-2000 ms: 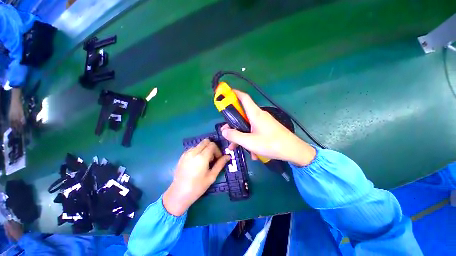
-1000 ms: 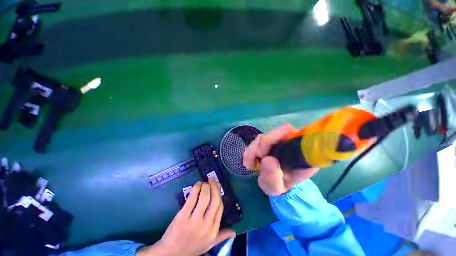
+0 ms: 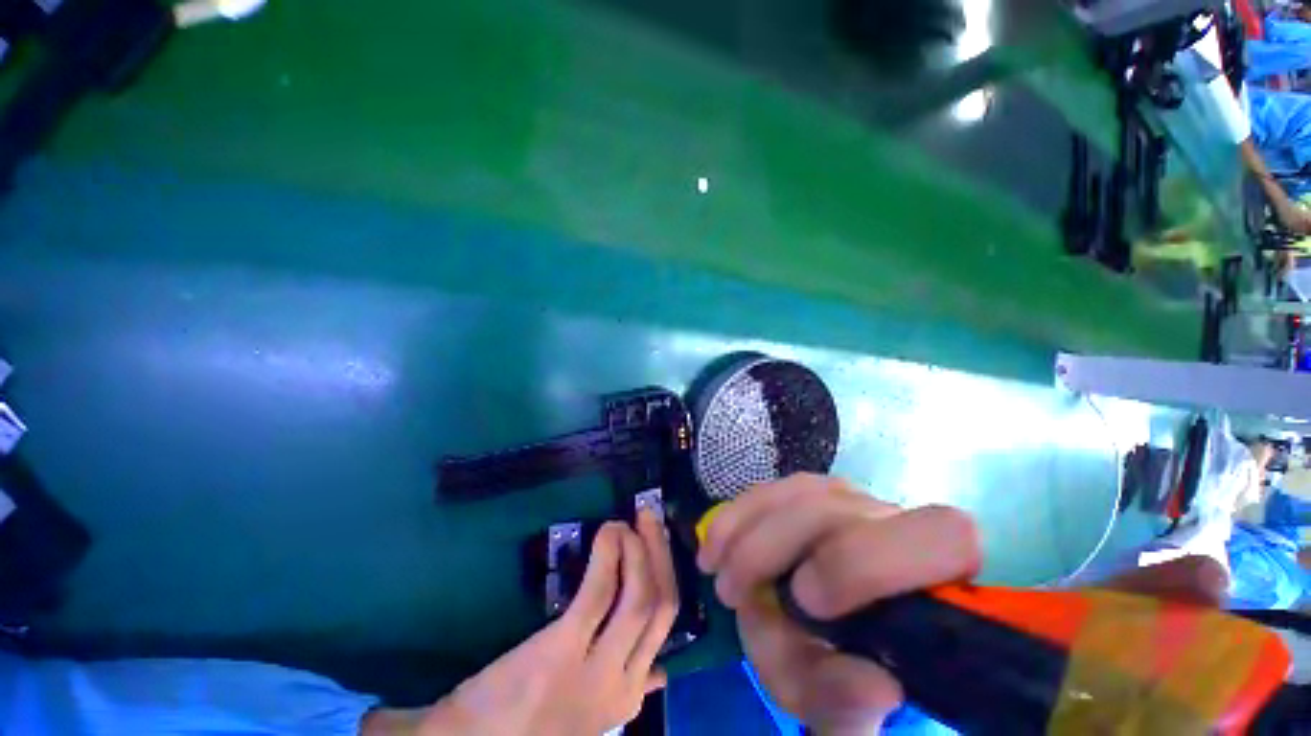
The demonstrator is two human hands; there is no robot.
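Note:
A black plastic frame [image 3: 532, 463] lies on the green bench, one ribbed arm pointing left. A small black part with a white piece [image 3: 562, 558] lies at its lower side. My left hand [image 3: 604, 626] rests on the frame, fingertips at a white patch [image 3: 649, 502]. My right hand [image 3: 841, 582] is closed around the orange and black electric screwdriver [image 3: 1050, 654], which lies nearly level with its yellow tip end towards the frame. The bit's contact with the frame cannot be made out. The round screw dish [image 3: 741, 439] is beside the frame, its right half dark with screws.
A white metal bar [image 3: 1165, 381] stands out over the bench at right. Black frames [image 3: 1114, 187] lie at upper right, another [image 3: 72, 79] at upper left. Part of a black pile [image 3: 36, 532] shows at the left edge. Other people's arms [image 3: 1272, 180] are at far right.
The view has swung right. My right hand and the screwdriver have come lower and nearer to the frame, beside the dish. My left hand still rests on the frame.

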